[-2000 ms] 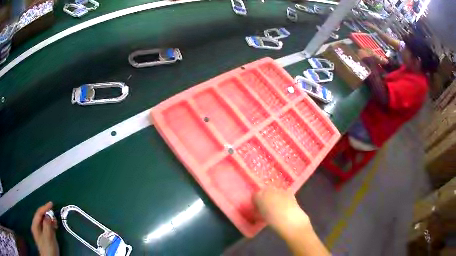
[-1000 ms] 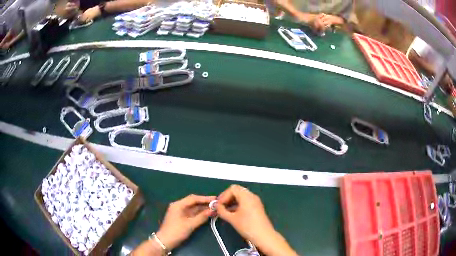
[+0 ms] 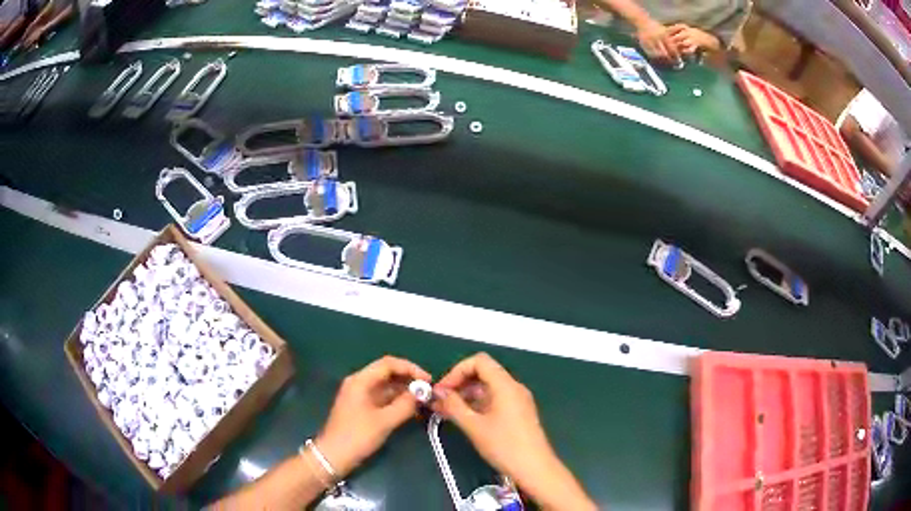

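Observation:
A white round fitting with a dark centre (image 3: 421, 390) is held between the fingertips of both hands at the lower middle. My left hand (image 3: 372, 407) grips it from the left, with thumb and forefinger bent. My right hand (image 3: 491, 411) meets it from the right, fingertips pinched; any tiny piece in them is too small to tell. A loop-shaped housing (image 3: 446, 461) lies just below the hands on the green surface, its solid end with a blue patch cut by the bottom edge and partly hidden by my right forearm.
A cardboard box (image 3: 232, 431) heaped with white fittings is at left. A pink-red compartment tray (image 3: 780, 373) is at right. Several housings (image 3: 335, 255) lie beyond the white strip (image 3: 479, 325). Across the line are a person's hands (image 3: 677, 41), another red tray (image 3: 799, 135) and stacked housings (image 3: 408, 18).
The view has shifted slightly, and the far housings sit further right in it. Both hands still meet at the white fitting, whose round face now shows more clearly.

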